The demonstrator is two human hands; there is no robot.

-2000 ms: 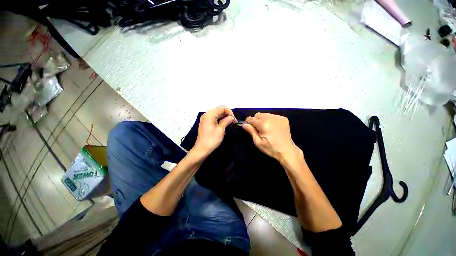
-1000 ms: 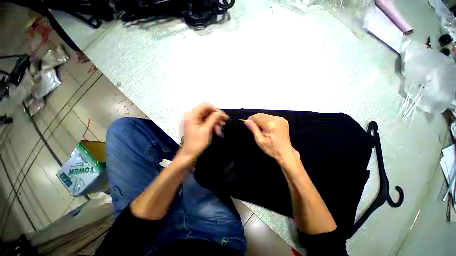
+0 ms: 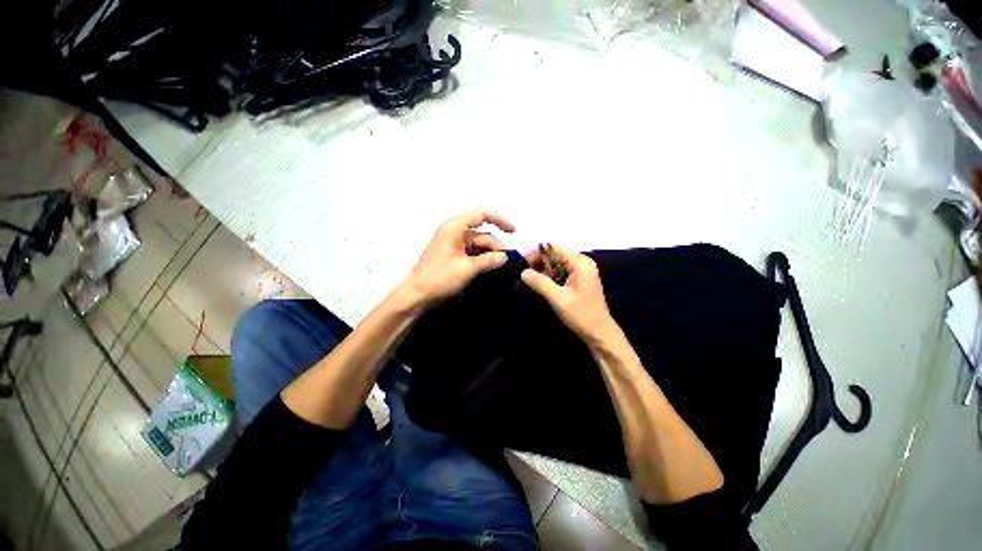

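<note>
A black garment (image 3: 678,323) lies on the whitish table and partly over my jeans-clad legs. My left hand (image 3: 458,258) pinches the garment's upper left edge between thumb and finger, with other fingers raised. My right hand (image 3: 571,288) is just to the right, its thumb and fingertips at the same edge. Thread snips (image 3: 555,264), small with a greenish glint, show inside the right hand's curled fingers. A black hanger (image 3: 821,377) with a curved hook is at the garment's right end.
Black garments on hangers (image 3: 323,65) are heaped at the table's far left. Clear plastic bags (image 3: 888,135), white strings, papers and a pink roll (image 3: 797,24) lie at the right. A green-and-white box (image 3: 192,420) stands on the tiled floor (image 3: 162,269) at left.
My left hand has come back to the cloth edge near my right hand. The snips now show in my right hand. The view has shifted, showing more of the far garment heap.
</note>
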